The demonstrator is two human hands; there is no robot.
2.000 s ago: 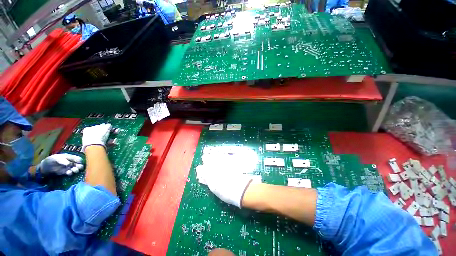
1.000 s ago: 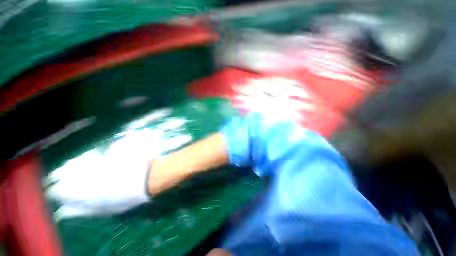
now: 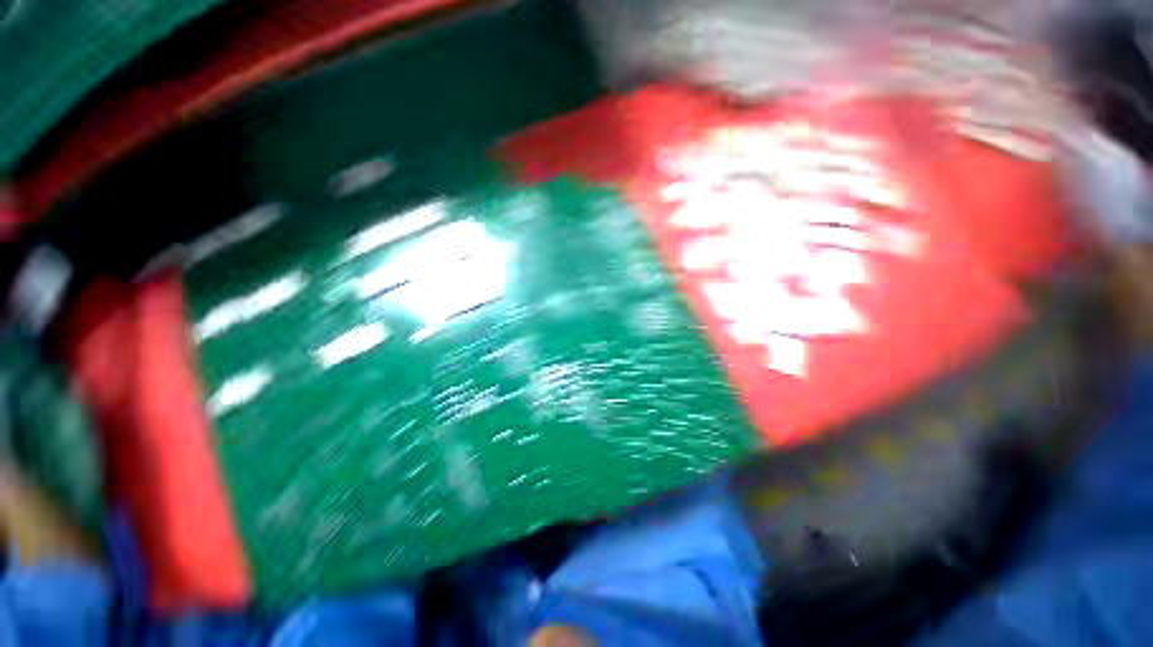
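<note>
The view is strongly blurred. A large green circuit board lies in front of me. Several off-white parts sit on its left and middle areas, and glare covers some of them. A pile of off-white parts lies on the red mat right of the board. Neither my left hand nor my right hand can be made out. Blue smock cloth shows at the bottom edge.
A red strip runs along the board's left side. A red-edged shelf crosses the upper left. A blurred whitish heap lies behind the mat. Blue cloth shows at the lower left and right edges.
The view has swung right and down. My right gloved hand and forearm, over the board before, have left the picture. The board and parts pile are now uncovered.
</note>
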